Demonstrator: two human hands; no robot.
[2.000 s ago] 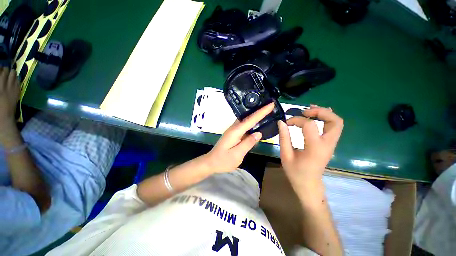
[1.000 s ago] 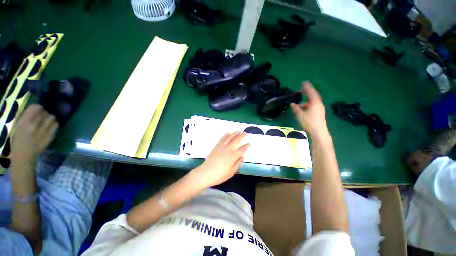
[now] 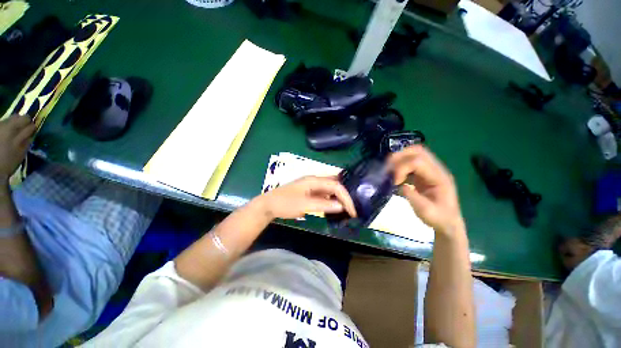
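A glossy black plastic housing [image 3: 368, 187] is held over the white pad sheet [image 3: 402, 219], blurred. My left hand [image 3: 310, 197] has its fingers on the housing's left side. My right hand [image 3: 427, 187] has its fingertips at the housing's upper right edge. The hands and housing cover the middle of the sheet; a few black marks show at its left end. I cannot tell whether a pad is on the housing. The pile of housings [image 3: 333, 112] lies just beyond the sheet.
A folded backing sheet [image 3: 214, 122] slants at left. A neighbour's pad strip [image 3: 58, 68] and a dark part [image 3: 102, 109] lie further left. A metal post [image 3: 376, 37] stands beyond the pile. Black parts [image 3: 507, 187] lie right. A carton [image 3: 385, 299] with white sheets [image 3: 466, 312] is below the bench edge.
A second ago my left hand lay on the sheet and my right hand was raised by the pile. Now both hands are on a housing above the sheet.
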